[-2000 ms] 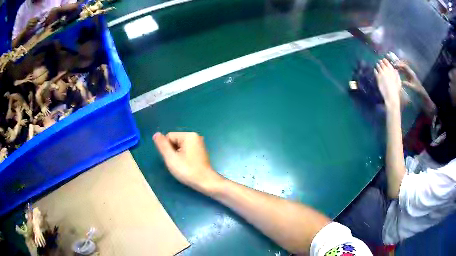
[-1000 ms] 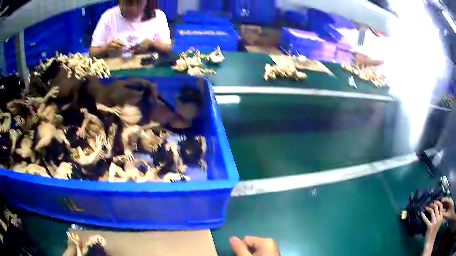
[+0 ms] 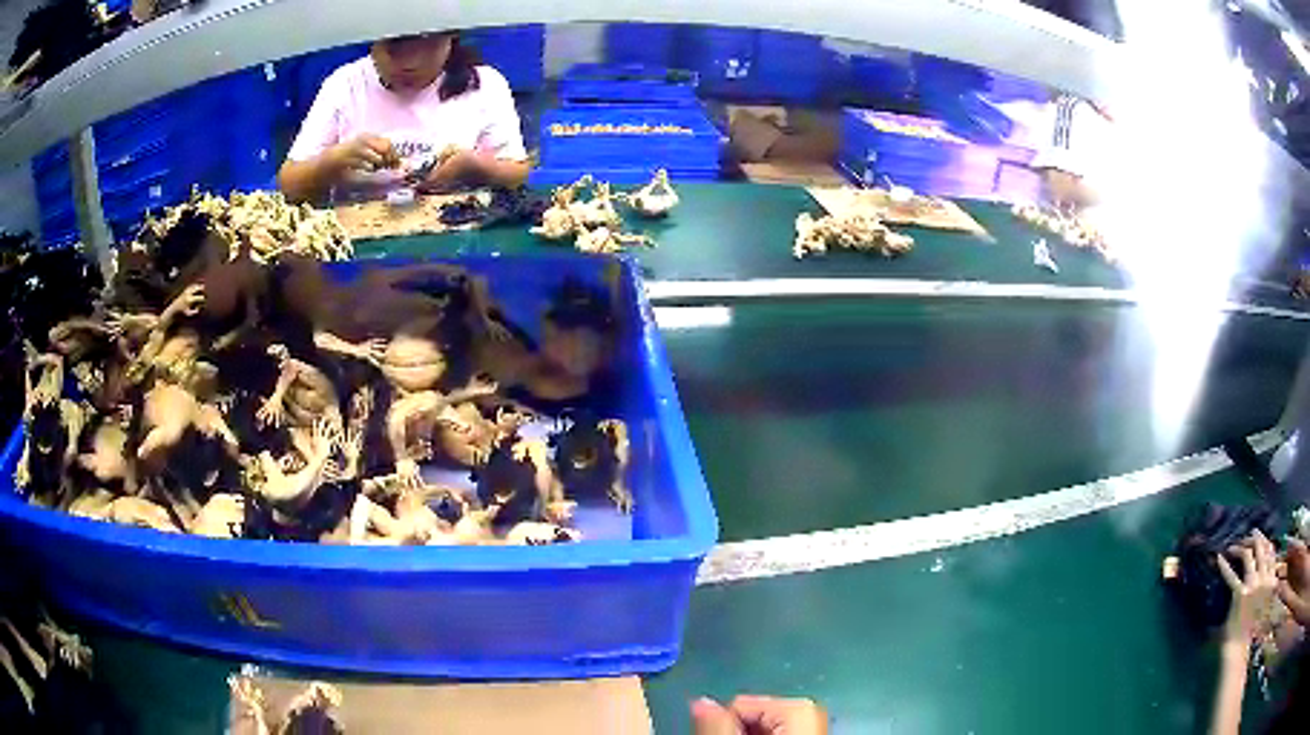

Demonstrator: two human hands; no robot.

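Observation:
The blue tote point(image 3: 431, 603) stands in front of me at the left and centre. It is heaped with beige torso parts point(image 3: 173, 409) with ragged black edges and spread fingers. Below it, a cardboard sheet point(image 3: 503, 707) is cut off by the bottom edge, with beige-and-black parts point(image 3: 309, 704) on its left end. Of my right hand point(image 3: 762, 715), only the thumb and curled finger tops show at the bottom edge, right of the cardboard. I see nothing in it, but most of it is hidden. My left hand is not in view.
A person in a light shirt point(image 3: 410, 122) sits across the green table point(image 3: 862, 632). Beige parts point(image 3: 582, 216) lie in piles on the far side. At the right edge, another person's hands point(image 3: 1253, 582) hold a black part point(image 3: 1214, 553). Dark parts point(image 3: 43, 668) lie at lower left.
The view has swung left and up, so the tote and far side show more fully. My right hand, seen with its forearm before, now shows only at the bottom edge.

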